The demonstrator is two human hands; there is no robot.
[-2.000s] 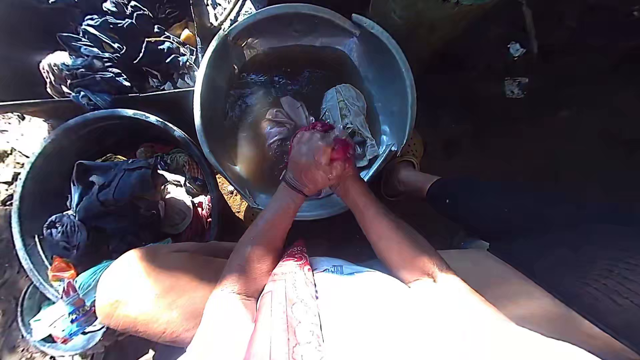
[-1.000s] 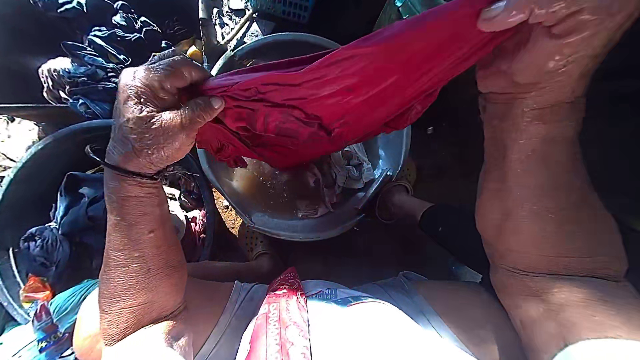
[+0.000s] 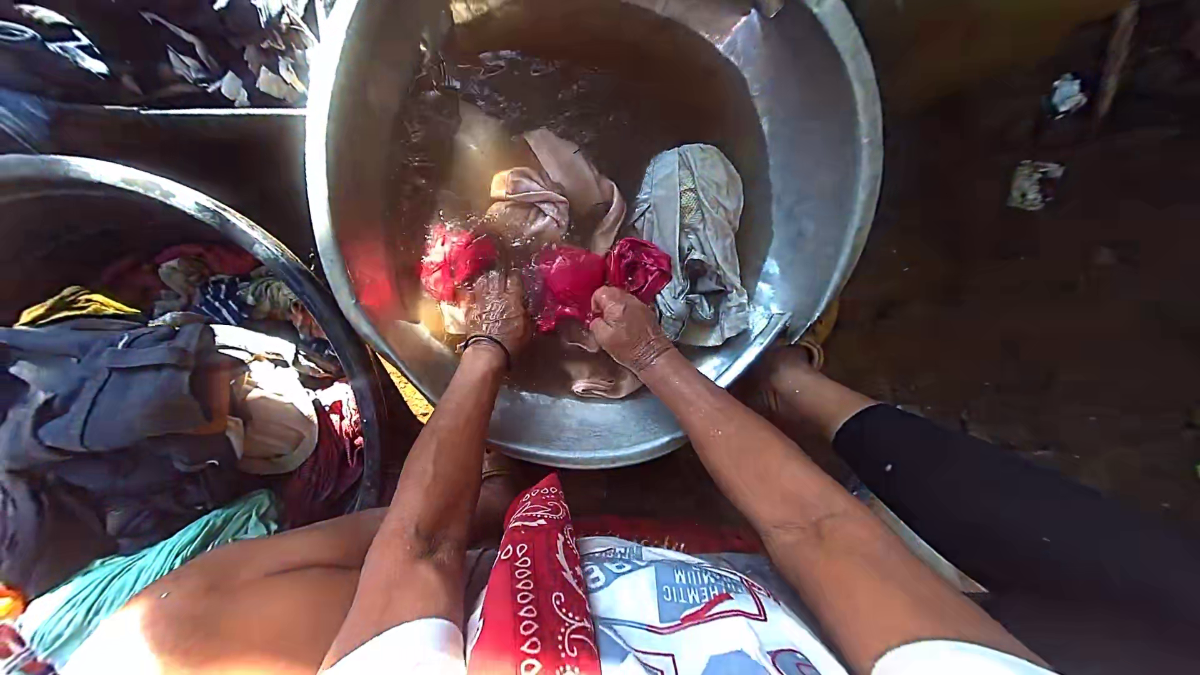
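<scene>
A large metal basin (image 3: 581, 448) holds murky brown water. A wet red cloth (image 3: 568, 281) lies bunched in it, partly under water. My right hand (image 3: 623, 323) is closed in a fist on the cloth's right part. My left hand (image 3: 499, 307), with a dark band at the wrist, presses down among its left folds; its fingers are partly under water, so its hold is unclear. Beyond my hands a beige cloth (image 3: 530, 204) lies half sunk. A grey cloth (image 3: 698, 234) rests against the basin's right side.
At the left stands a second tub (image 3: 349, 328) full of mixed clothes (image 3: 112, 394). More dark clothing (image 3: 225, 47) lies at the top left. A teal cloth (image 3: 159, 567) is by my left thigh. A foot (image 3: 792, 375) stands beside the basin's right edge.
The red cloth, stretched between my raised hands a second ago, is now bunched down in the basin's water. Both hands have come down and closer together.
</scene>
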